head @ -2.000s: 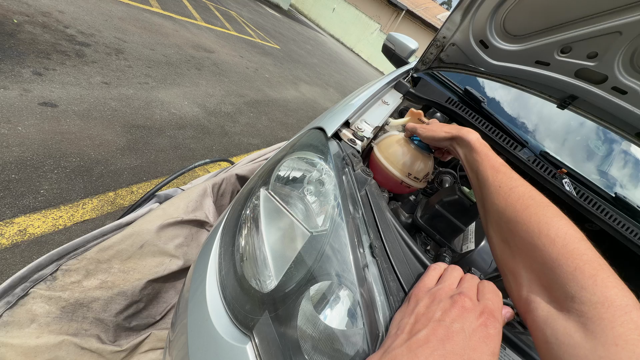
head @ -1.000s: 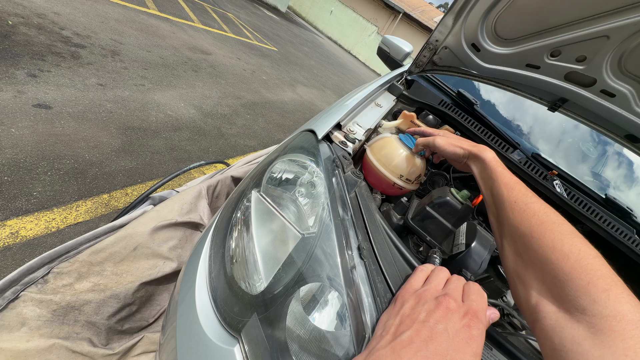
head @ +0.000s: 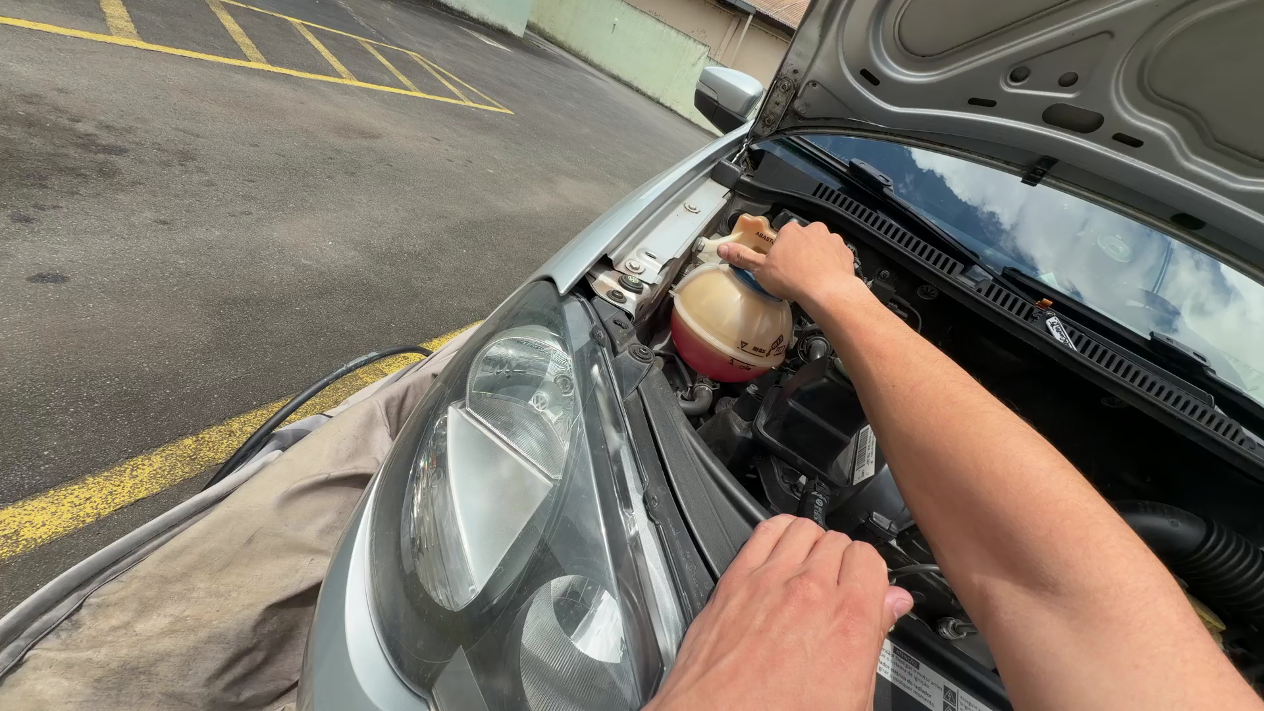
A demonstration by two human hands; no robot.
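Note:
My right hand (head: 800, 259) is over the top of the round coolant reservoir (head: 733, 308), fingers around its blue cap (head: 758, 284); only a sliver of the cap shows and the fingertips are hidden. The reservoir is whitish plastic with pink-red fluid in its lower part. Beside it stands a beige plastic container (head: 754, 233) with an upright tab. My left hand (head: 795, 602) rests palm down on the front edge of the engine bay, behind the headlight (head: 494, 474), its fingertips out of sight.
The raised hood (head: 987, 89) hangs above the windshield (head: 1116, 237). A black box (head: 815, 410) and hoses lie between my arms. A beige fabric cover (head: 227, 583) drapes beside the headlight, with a black cable (head: 306, 395) beyond it. The side mirror (head: 729, 97) juts from the car.
A second ago my right hand was at the right side of the blue cap, which showed plainly; now the hand covers most of it. My left hand stays on the front edge.

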